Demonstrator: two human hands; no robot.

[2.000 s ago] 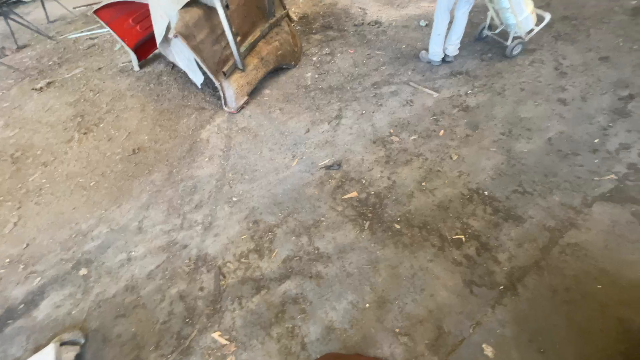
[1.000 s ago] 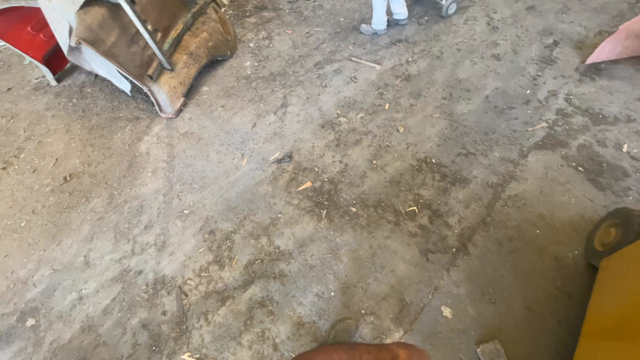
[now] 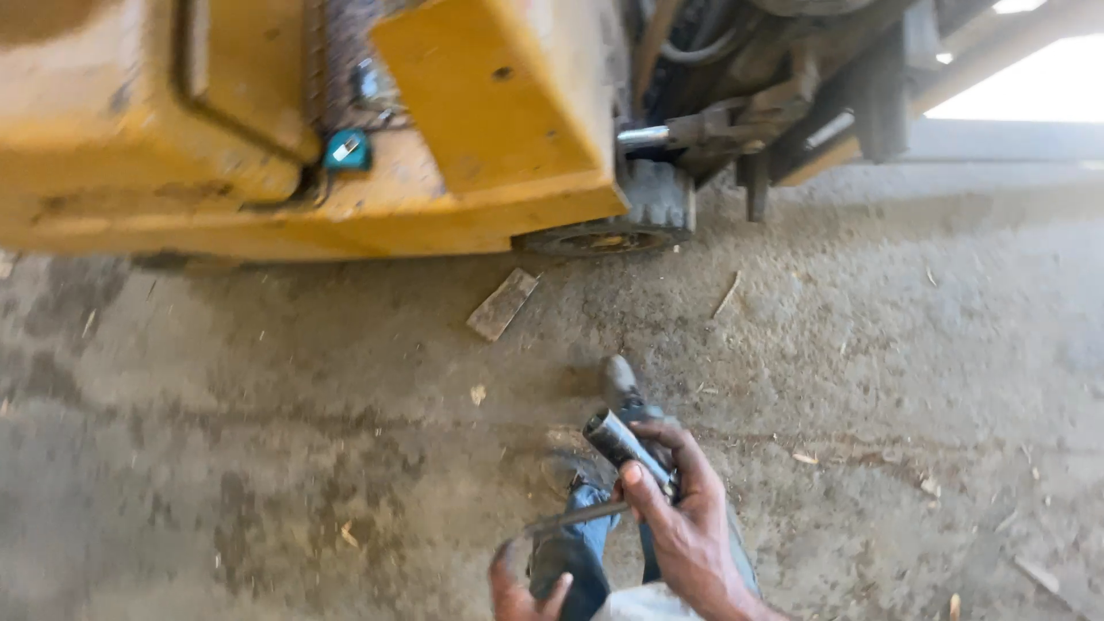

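Note:
At the lower right of centre, my right hand (image 3: 690, 517) grips a metal socket wrench by its head, where a long cylindrical socket (image 3: 619, 438) points up and left. The wrench's thin handle (image 3: 580, 516) slopes down from there to my left hand (image 3: 526, 586) at the bottom edge. My left hand is blurred and partly cut off, and its fingers are near the handle's end; whether they close on it cannot be told. Both hands are above my legs in blue jeans (image 3: 588, 522).
A yellow machine body (image 3: 388, 207) spans the upper left, with a teal tape measure (image 3: 348, 150) on its ledge. Beside it are a black tyre (image 3: 638, 216) and a metal rod (image 3: 643, 137). A wooden block (image 3: 503, 304) and wood chips lie on the concrete floor.
The view has swung from open floor to the yellow machine. Both my hands and the socket wrench have come into view.

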